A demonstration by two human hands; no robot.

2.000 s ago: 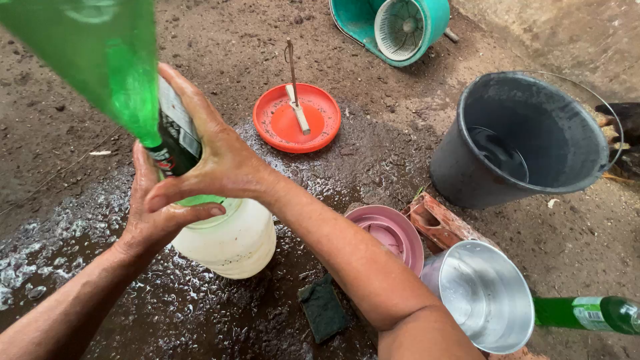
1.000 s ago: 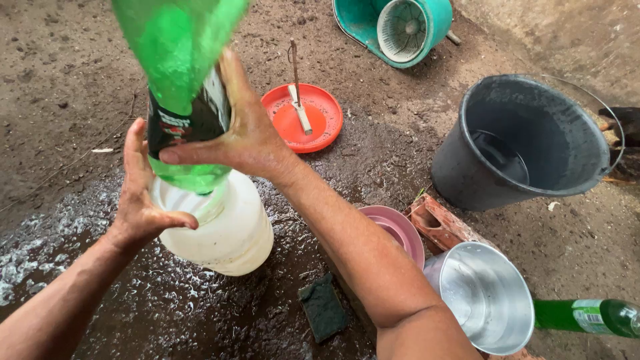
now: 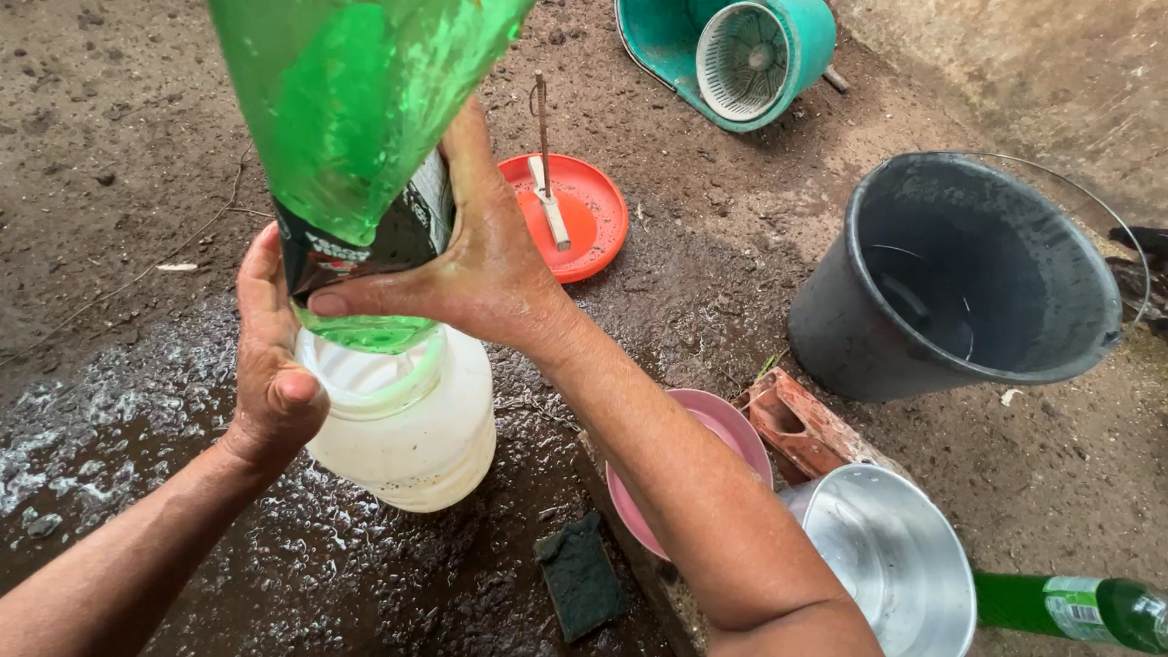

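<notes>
A green plastic bottle (image 3: pixel 365 119) with a black label is tilted over the mouth of a whitish translucent plastic jar (image 3: pixel 411 429) that stands on the wet soil. My right hand (image 3: pixel 474 246) grips the bottle around its label, thumb across the front. Against the bottle's left side rests my left hand (image 3: pixel 274 356), its fingers partly hidden behind the bottle and its thumb beside the jar's rim. Inside the bottle a green funnel-like shape shows through. Whether liquid is flowing cannot be told.
A red plastic dish (image 3: pixel 593 219) with a hooked rod lies behind. To the right are a dark bucket (image 3: pixel 821 310), a red hollow brick (image 3: pixel 812 424), a pink dish (image 3: pixel 744 438), an aluminium pot (image 3: pixel 903 557) and another green bottle (image 3: pixel 1013 598). A dark scouring pad (image 3: pixel 579 575) lies in front; teal containers (image 3: pixel 812 46) lie far back.
The green bottle has moved from above and left of the jar to over its mouth. My hands have shifted with it, the right one now gripping around the label.
</notes>
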